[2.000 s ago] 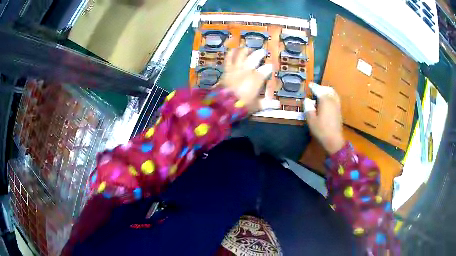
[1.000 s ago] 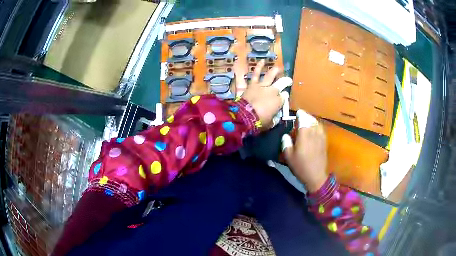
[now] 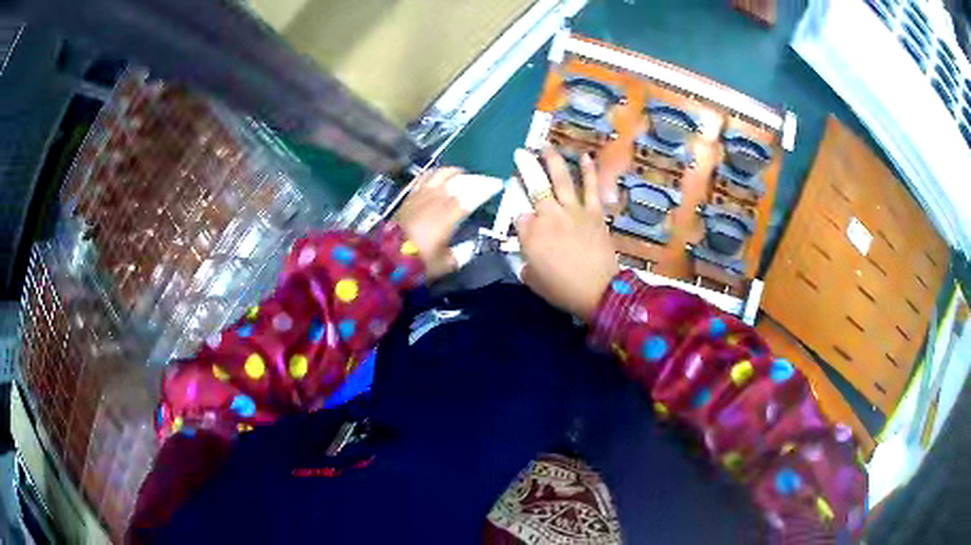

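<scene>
The orange-brown fixture (image 3: 628,160) lies tilted on the bench with dark moulded parts (image 3: 645,207) in two rows. A silver-white bar (image 3: 681,77) runs along its far edge and another along its near edge, partly covered. My right hand (image 3: 566,236) rests over the fixture's near-left part, fingers spread and hiding most of the part there. My left hand (image 3: 434,218) is just left of the near-left corner, thumb and forefinger apart, with nothing visible between them. White coverings show on fingertips of both hands.
A slotted orange-brown board (image 3: 860,279) with a white label lies right of the fixture. Clear gridded trays (image 3: 176,202) with reddish-brown contents are at left. A tan panel (image 3: 394,43) is at far left, a white tray (image 3: 868,75) at far right.
The view has shifted, so the fixture appears further right and tilted. My left hand has moved from the fixture's right part to beyond its left corner; my right hand from its right side onto its near-left part.
</scene>
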